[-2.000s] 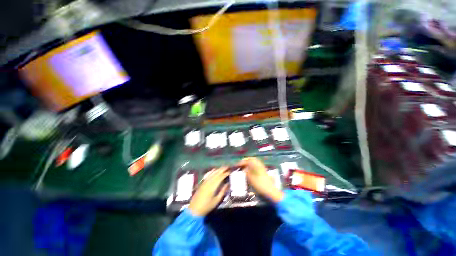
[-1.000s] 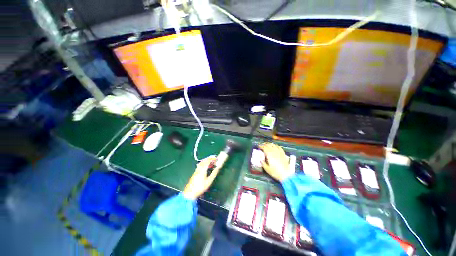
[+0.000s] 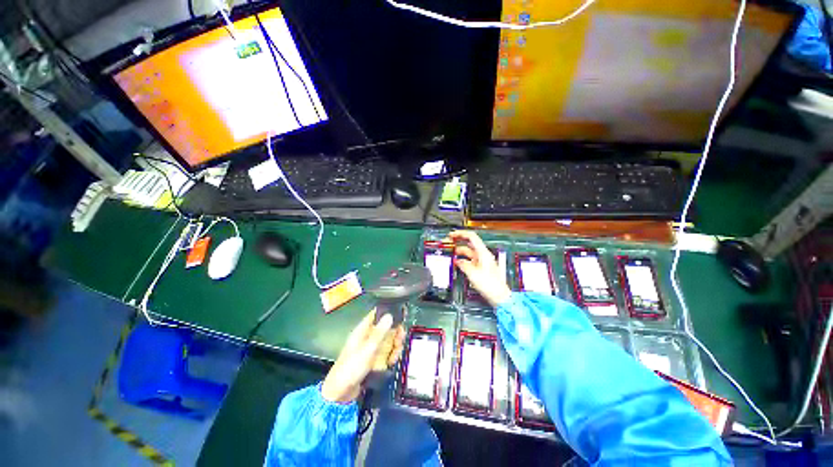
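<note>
A clear plastic tray [image 3: 673, 349] lies on the green bench with two rows of red-edged, white-faced handsets [image 3: 422, 367]. My left hand [image 3: 367, 351] holds a dark barcode scanner [image 3: 402, 281] upright by its handle, its head over the tray's left edge. My right hand [image 3: 479, 266] reaches over the back row, fingers apart, at the first two handsets; it partly hides the second. My right sleeve hides part of the front row. A handset with an orange screen [image 3: 705, 404] lies at the tray's front right, partly behind the sleeve, at a white cable's end.
Two keyboards [image 3: 580, 187] and monitors [image 3: 630, 77] stand behind. An orange-red tag [image 3: 342, 292] ends a hanging white cable left of the tray. A white mouse [image 3: 226, 257] and black mouse [image 3: 274, 248] lie further left. Another white cable hangs right. A blue stool [image 3: 164, 369] stands on the floor.
The view has swung left since the earliest frame. Both hands were over the front row then. My right hand is now at the back row's left end; my left hand has raised the scanner beside the tray.
</note>
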